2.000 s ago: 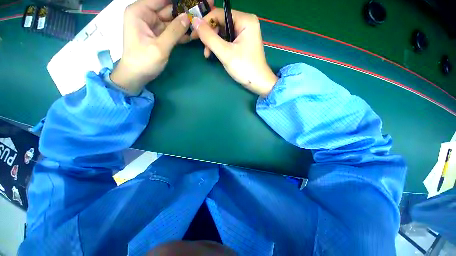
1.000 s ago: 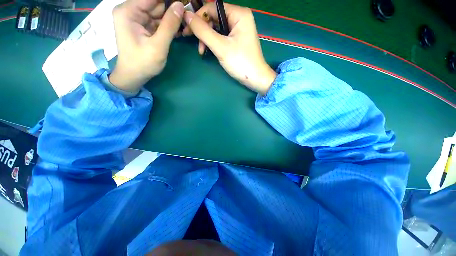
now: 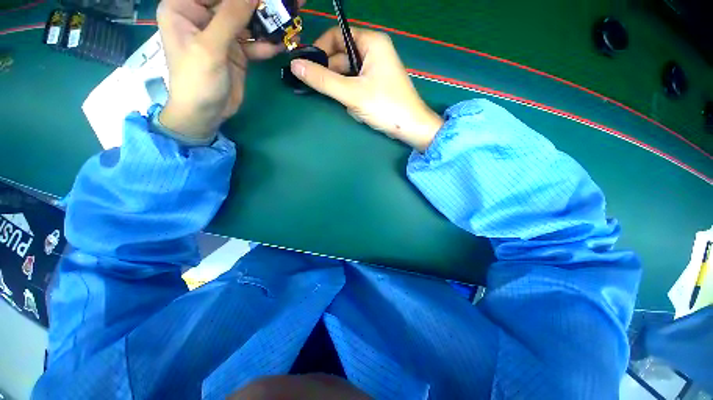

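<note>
My left hand (image 3: pixel 205 66) holds an open round black housing (image 3: pixel 274 19) at the top edge, its inner side with a white label and gold parts showing. My right hand (image 3: pixel 374 87) holds a black disc (image 3: pixel 306 66) between thumb and fingers, just below and right of the housing. A gold-yellow flex cable (image 3: pixel 293 33) shows between the two pieces. Dark tweezers (image 3: pixel 348 35) stand slanted in my right hand, their upper end cut off by the frame edge. Some left fingers are hidden behind the housing.
A white paper sheet (image 3: pixel 117 101) lies left under my left wrist. A dark ribbed holder (image 3: pixel 98 41) with two white-and-yellow pieces is beyond it. Black discs (image 3: pixel 610 36) are on the belt past the red line. White paper with a yellow-black stick (image 3: pixel 700 273) is far right. A dark "PUSH" bin (image 3: pixel 31 250) is left.
The hands have moved apart. The left hand is turned and shifted left with the housing; the black disc now shows separately in the right hand, with the gold cable between them.
</note>
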